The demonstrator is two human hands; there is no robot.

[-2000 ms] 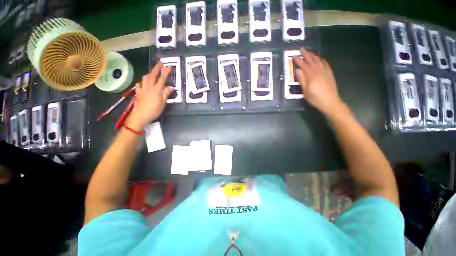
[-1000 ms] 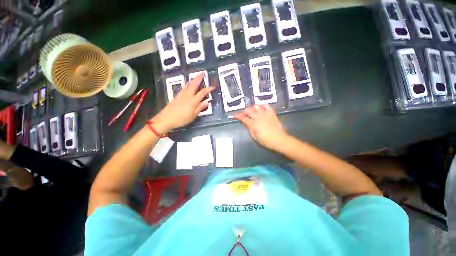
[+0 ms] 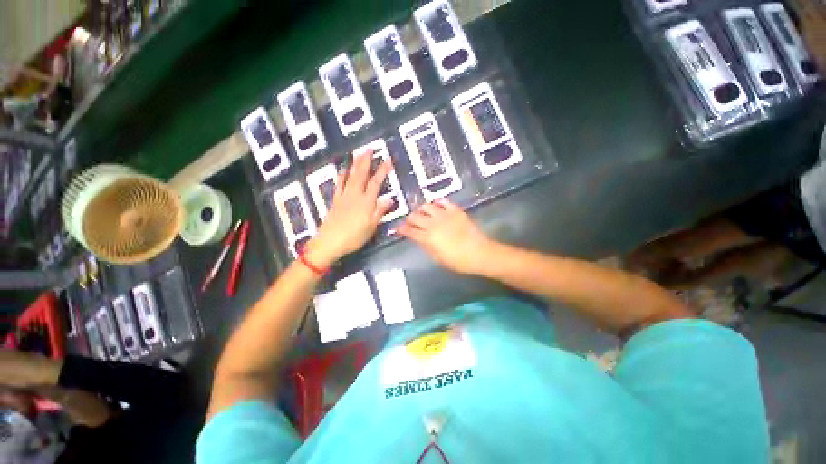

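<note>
A clear blister tray (image 3: 536,163) lies tilted in front of me with two rows of phones. The far row shows phone backs (image 3: 344,94), each with a dark oval at the near end. The near row holds phones (image 3: 428,156) with white rims and dark centres. My left hand (image 3: 358,207) lies over the near row, its fingertips on the middle phone; whether it grips anything cannot be told. My right hand (image 3: 446,237) is at the tray's near edge below the middle phones, fingers bent, its fingertips by a small white edge.
White slips (image 3: 349,308) lie at the near bench edge. Two red pens (image 3: 237,258) and a small fan (image 3: 136,217) are at left. Another tray of phones (image 3: 725,127) is at upper right, one more (image 3: 186,313) at lower left. Another person's arm (image 3: 54,381) shows at left.
The view has turned, so the tray looks more tilted. My left hand has moved from the near row's left phones to its middle phone. My right hand has come in from the row's right end.
</note>
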